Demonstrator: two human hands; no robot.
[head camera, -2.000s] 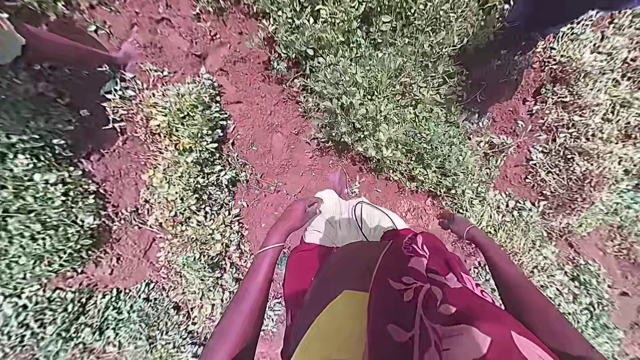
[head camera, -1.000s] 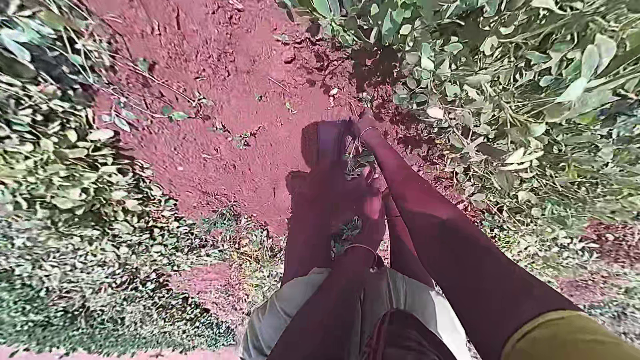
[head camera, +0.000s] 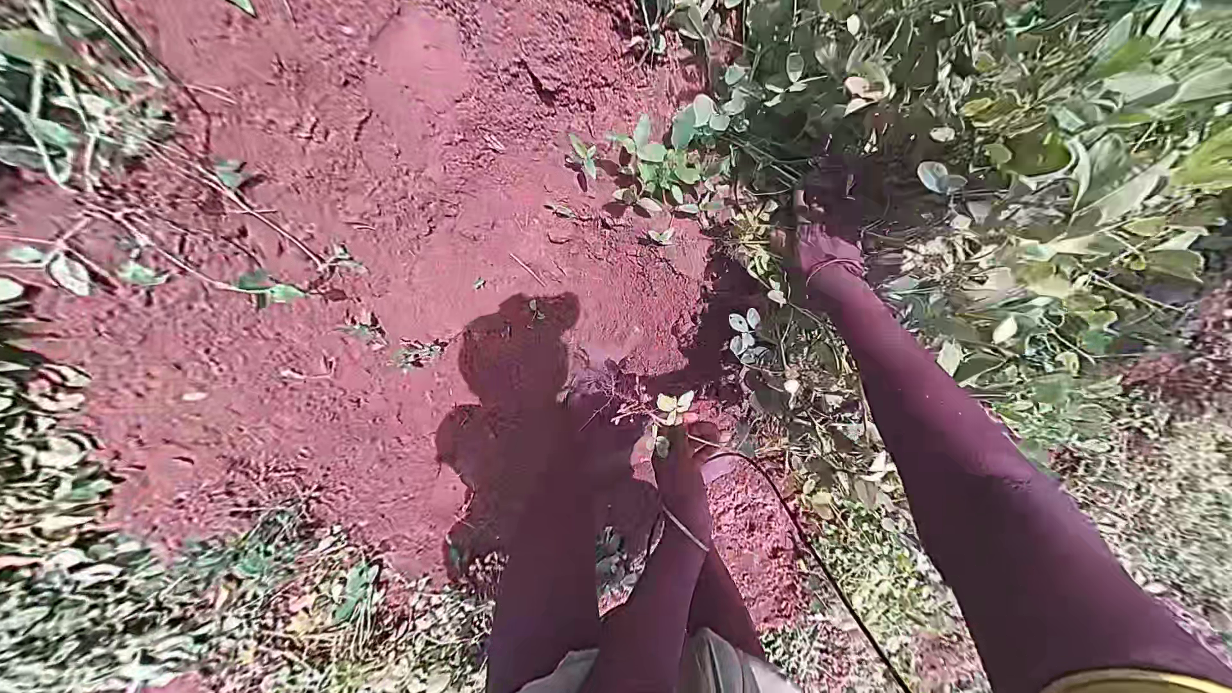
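My left hand (head camera: 681, 452) is low in the middle, its fingers around the stems of a small uprooted plant (head camera: 674, 406) with pale leaves and thin roots. Out at the upper right, my right hand (head camera: 828, 245) reaches into the edge of the leafy green plants (head camera: 1039, 192); its fingers are in shade among stems, and whether they grip any is hidden. A thin band circles each wrist. A thin dark cord (head camera: 799, 529) curves from beside my left hand down to the bottom edge.
Reddish bare soil (head camera: 404, 241) spreads across the left and middle, with my shadow on it. Trailing stems (head camera: 241, 207) lie at the upper left. More low foliage (head camera: 241, 606) borders the lower left. A small green seedling (head camera: 664, 168) grows near the top middle.
My hands were close together at the soil one second ago; now my right hand is apart, in the plants to the right. Two seconds ago I stood more upright, hands by my clothing.
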